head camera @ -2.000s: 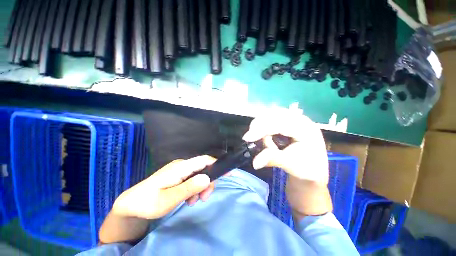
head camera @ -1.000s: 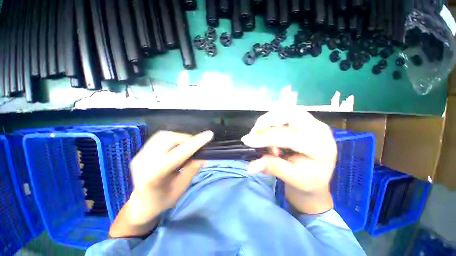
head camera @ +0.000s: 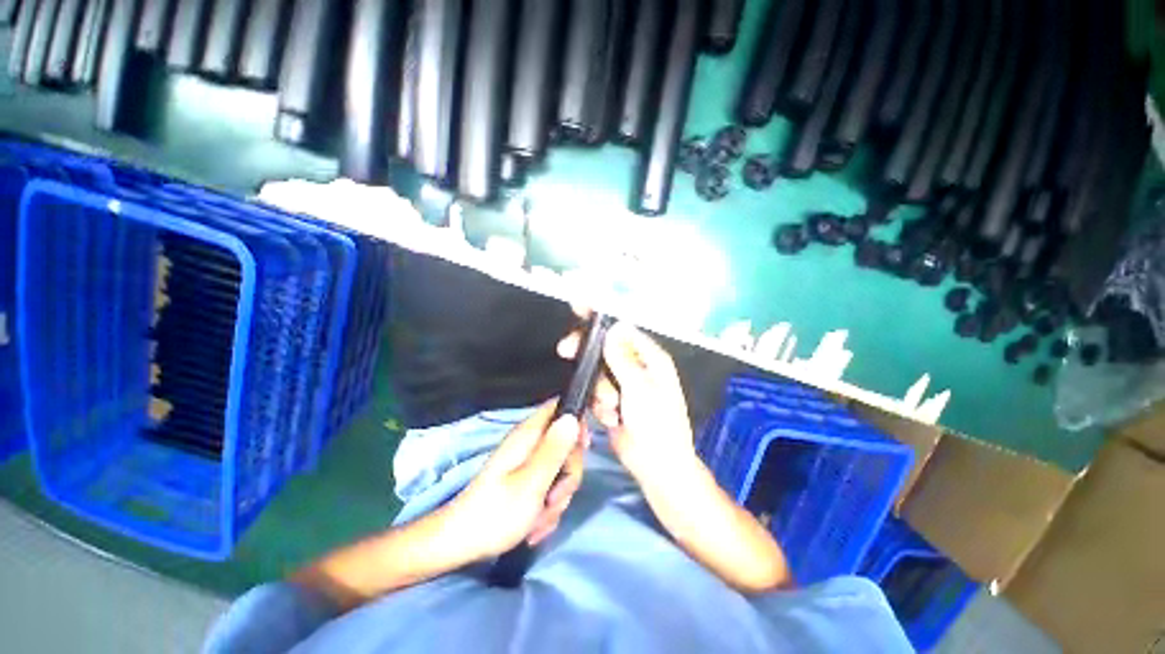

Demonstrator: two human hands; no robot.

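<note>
A black tube (head camera: 584,376) is held over my lap, tilted, its upper end near the bench edge. My left hand (head camera: 521,483) is closed around its lower part. My right hand (head camera: 643,395) has its fingers at the upper end of the tube. Whether an end cap sits in that end cannot be told. Loose black end caps (head camera: 827,230) lie scattered on the bench below the right-hand tubes. Rows of black tubes (head camera: 434,96) lie side by side on the bench.
The green bench (head camera: 767,302) has pale jagged pieces along its near edge. Blue crates stand at the left (head camera: 243,383) and right (head camera: 818,447). A cardboard carton (head camera: 1092,543) is at the lower right. A clear plastic bag (head camera: 1090,383) lies at the right end.
The view has shifted and turned. The tube went from lying nearly level between my hands to pointing steeply up towards the bench. My hands have come closer together.
</note>
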